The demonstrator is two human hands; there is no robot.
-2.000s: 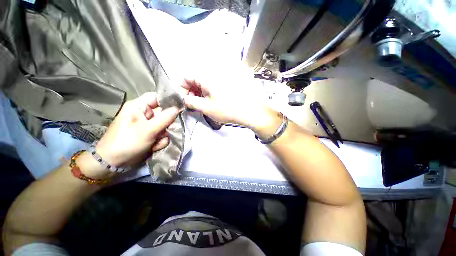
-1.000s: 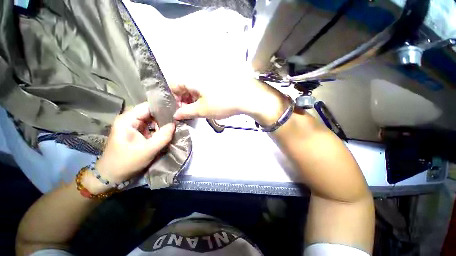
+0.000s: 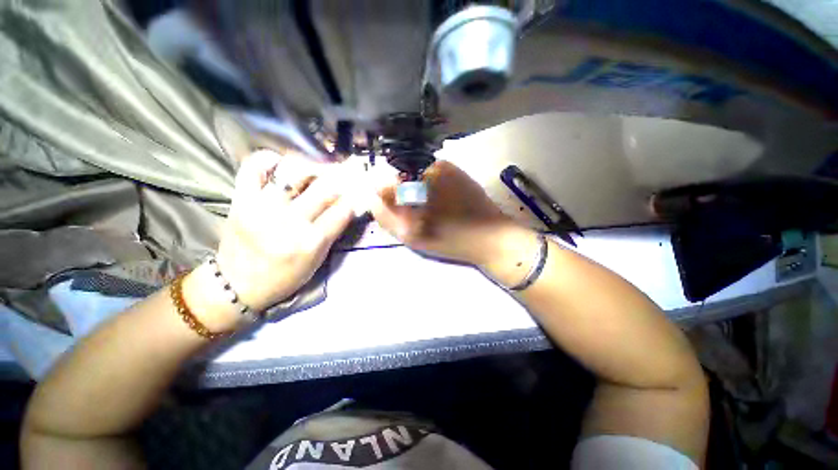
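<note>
The shiny grey-olive shell fabric (image 3: 138,138) lies in folds at the left and runs under my left hand. My left hand (image 3: 280,220) rests on the fabric close to the needle area, fingers pointing toward the presser foot (image 3: 345,138). My right hand (image 3: 441,211) is just right of it, partly behind the thread tension knob (image 3: 411,193); its fingertips are hidden in glare and behind the machine parts. The fabric edge between my fingertips is washed out by the light. A small piece of fabric shows below my left hand.
The sewing machine head (image 3: 597,78) with its large round knob (image 3: 475,50) spans the top. Thread snips (image 3: 539,204) lie on the machine bed (image 3: 588,165). A black flat object (image 3: 721,257) is at the right end. A printed ruler edge (image 3: 368,358) runs along the table's front.
Both hands have moved up to the needle area with the fabric edge. The view has moved closer to the machine head, which now covers the top centre.
</note>
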